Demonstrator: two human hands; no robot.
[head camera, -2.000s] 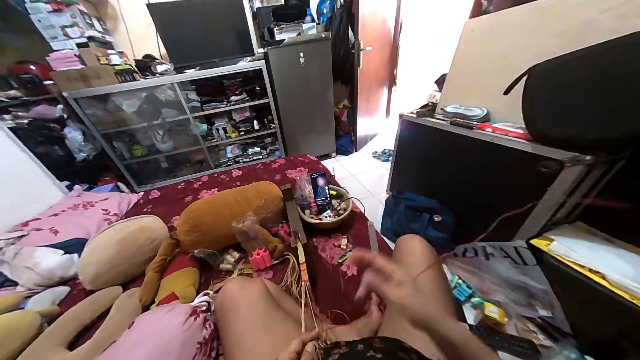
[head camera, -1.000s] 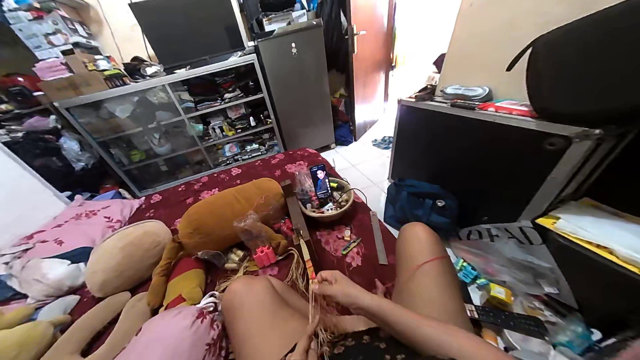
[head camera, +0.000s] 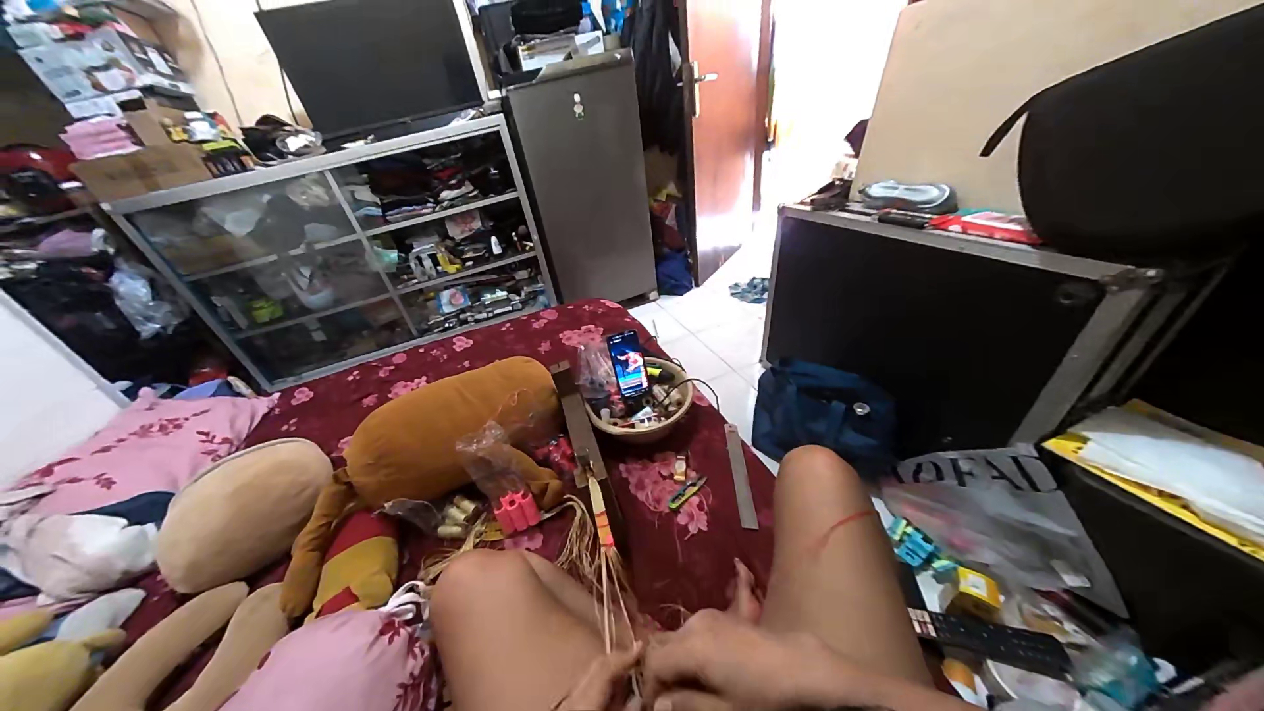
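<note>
Pale natural fiber strands run from a narrow wooden board on the bed down to my lap. Orange and yellow thread wraps the strands near the board's lower end. My left hand pinches the strands low in the view, partly cut off by the frame edge. Beside it, my right hand has its fingers curled at the same strands, its fingertips partly hidden. A loose bundle of fibers lies left of the board. A red thread lies across my right knee.
On the floral bedspread are a metal ruler, a small cutter, pink plastic rollers and a mustard bolster. A basket holds a phone and small items. A blue bag stands at right, near a remote control.
My right hand was raised over my right knee, then came to the strands near the wrapped part, and is now lower, close to my left hand.
</note>
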